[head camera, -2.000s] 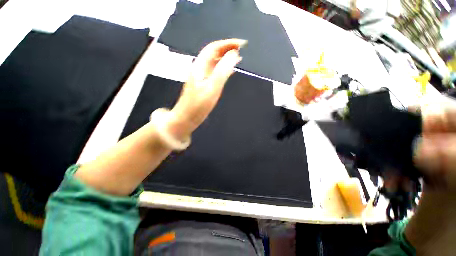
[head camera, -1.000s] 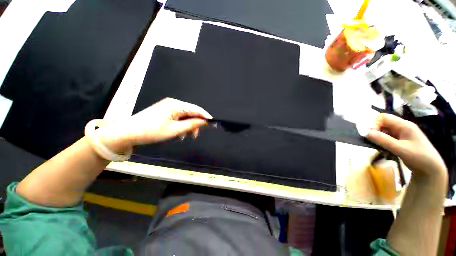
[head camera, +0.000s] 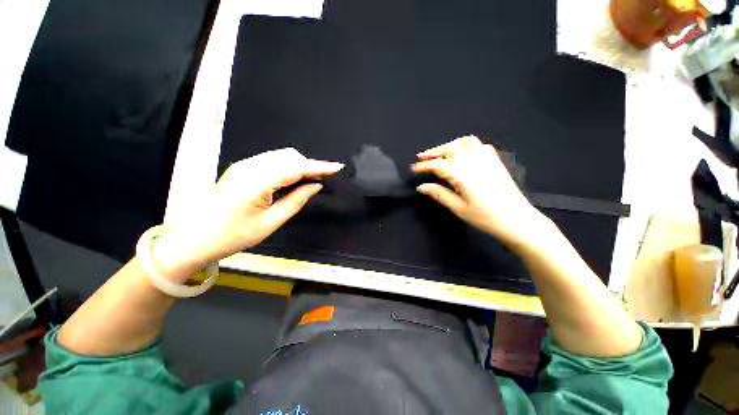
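Observation:
A large black panel (head camera: 421, 89) lies flat in front of me, reaching almost to the table's front edge. A narrow black strip (head camera: 579, 203) lies across its right part, its end just past the panel's right edge. A small greyish tab-like patch (head camera: 376, 168) shows between my hands. My left hand (head camera: 259, 194) is left of the patch, low over the panel, thumb and fingers bent. My right hand (head camera: 474, 182) is right of it, fingertips pointing left, over the strip's line. Black on black hides whether either hand pinches the strip.
Another black panel (head camera: 105, 105) lies at the left. The reddish-orange glue pot (head camera: 640, 20) is at the top right. An orange-yellow glue bottle (head camera: 695, 280) lies at the front right, nozzle over the edge. Black scraps (head camera: 709, 190) lie at the far right. The table's front edge (head camera: 389, 284) is yellowed.
The small black piece first held in my right hand is gone from it. The strip stretched between my hands now lies lower across the panel. My right hand has moved left, closer to my left hand.

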